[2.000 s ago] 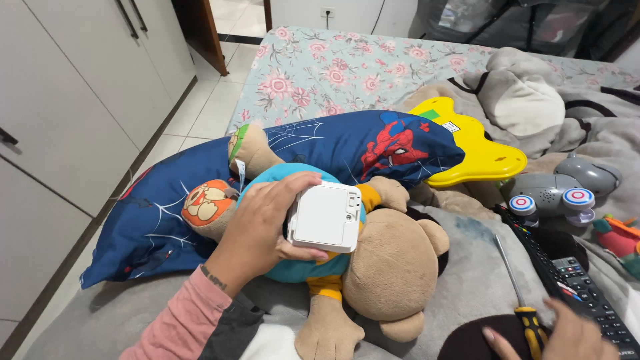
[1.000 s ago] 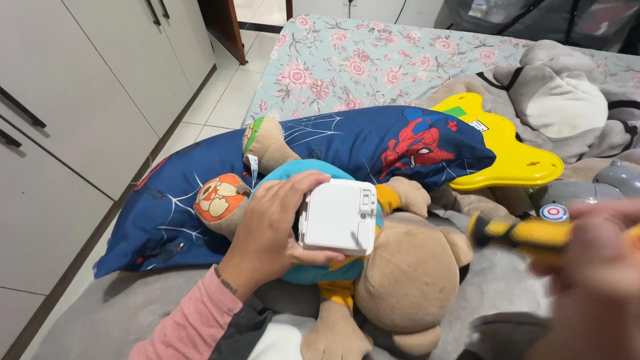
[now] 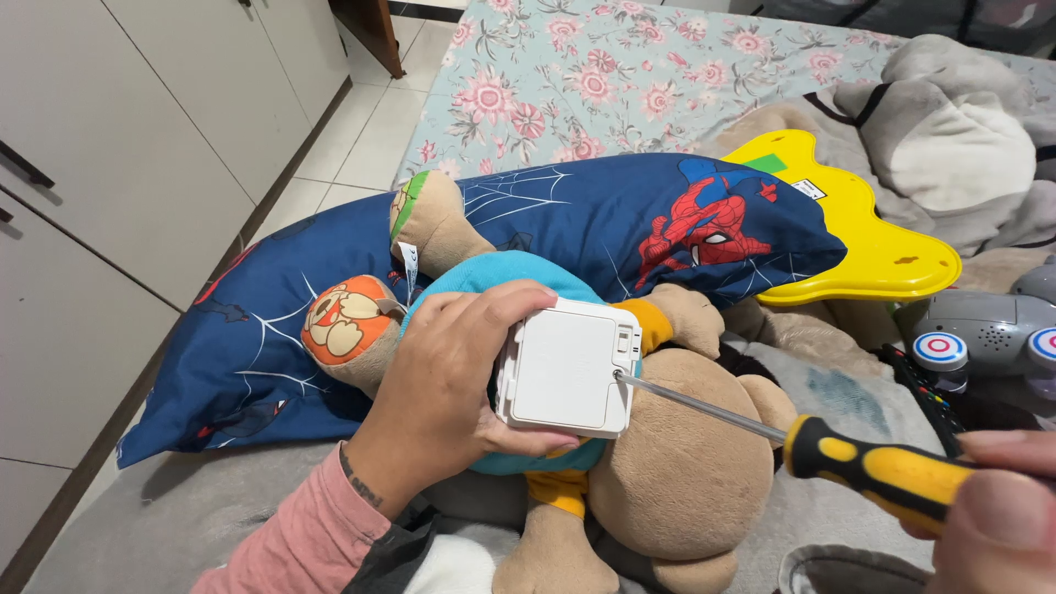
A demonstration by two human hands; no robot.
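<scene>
A square white plastic battery box (image 3: pixel 566 368), with a small switch near its upper right corner, is gripped in my left hand (image 3: pixel 441 375). It is held over a plush teddy bear (image 3: pixel 685 454) in a turquoise shirt with yellow cuffs. At the right edge my right hand (image 3: pixel 994 511), partly out of view, holds a screwdriver (image 3: pixel 874 466) by its yellow and black handle. The tip of its metal shaft meets the screw hole at the box's right side.
Behind the bear lies a blue Spider-Man pillow (image 3: pixel 577 214). A yellow plastic toy piece (image 3: pixel 874 256), a gray toy (image 3: pixel 965 330), a remote control (image 3: pixel 924 396) and a gray-white plush (image 3: pixel 949 157) lie to the right. Gray cabinets (image 3: pixel 124 165) stand at left.
My right hand has picked up the screwdriver, which lay on the bed at the right, and brought its tip to the box. My left hand still holds the box.
</scene>
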